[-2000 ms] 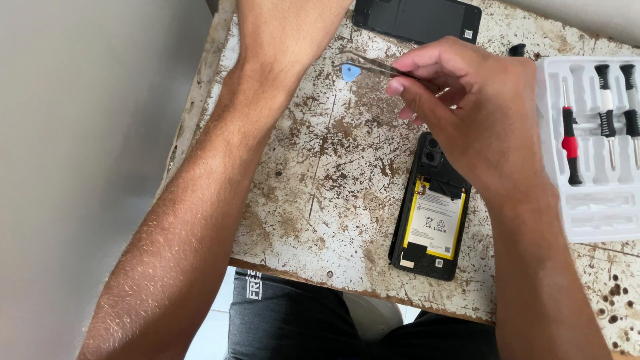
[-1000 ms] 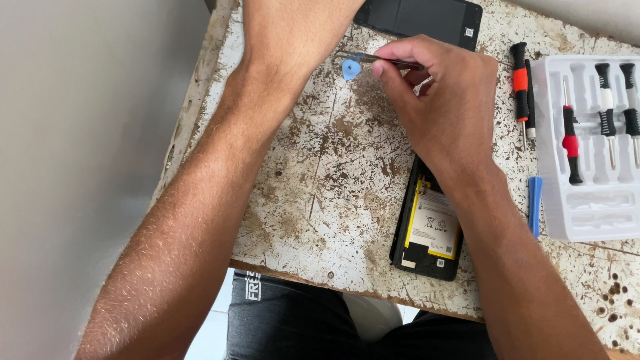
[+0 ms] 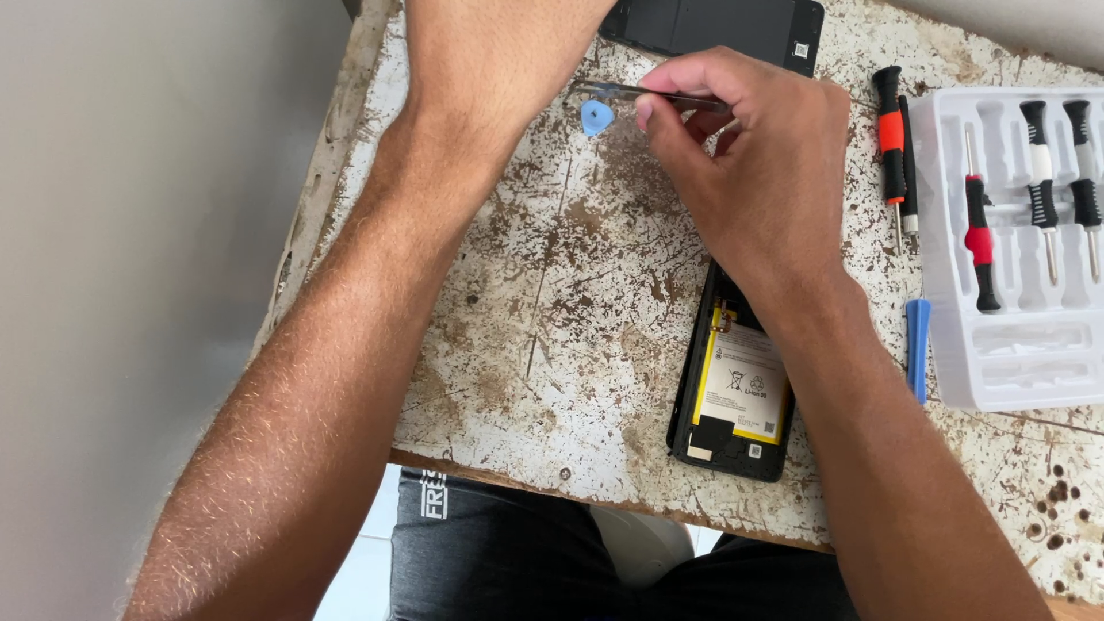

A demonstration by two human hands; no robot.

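My right hand (image 3: pixel 759 147) grips metal tweezers (image 3: pixel 655 95) between thumb and fingers, their tips pointing left, just above a blue triangular plastic pick (image 3: pixel 596 117) on the worn table. Only the back and wrist of my left hand (image 3: pixel 509 43) show at the top edge; its fingers are out of frame. Under my right wrist lies an opened smartphone (image 3: pixel 742 388), its battery with a yellow border exposed and its upper part hidden by my hand. A dark phone panel (image 3: pixel 733 30) rests at the top, beyond my right hand.
A white plastic tool tray (image 3: pixel 1035 323) with several small screwdrivers sits at the right. Beside it lie an orange and black screwdriver (image 3: pixel 891 134), a dark slim tool (image 3: pixel 908 172) and a blue plastic pry tool (image 3: pixel 918 349). A wall borders the left side; the table's front edge (image 3: pixel 604 498) crosses below.
My right hand with the tweezers has moved up and right from its place two seconds ago, uncovering more of the screwdriver and the blue pry tool. The left arm stays nearly where it was.
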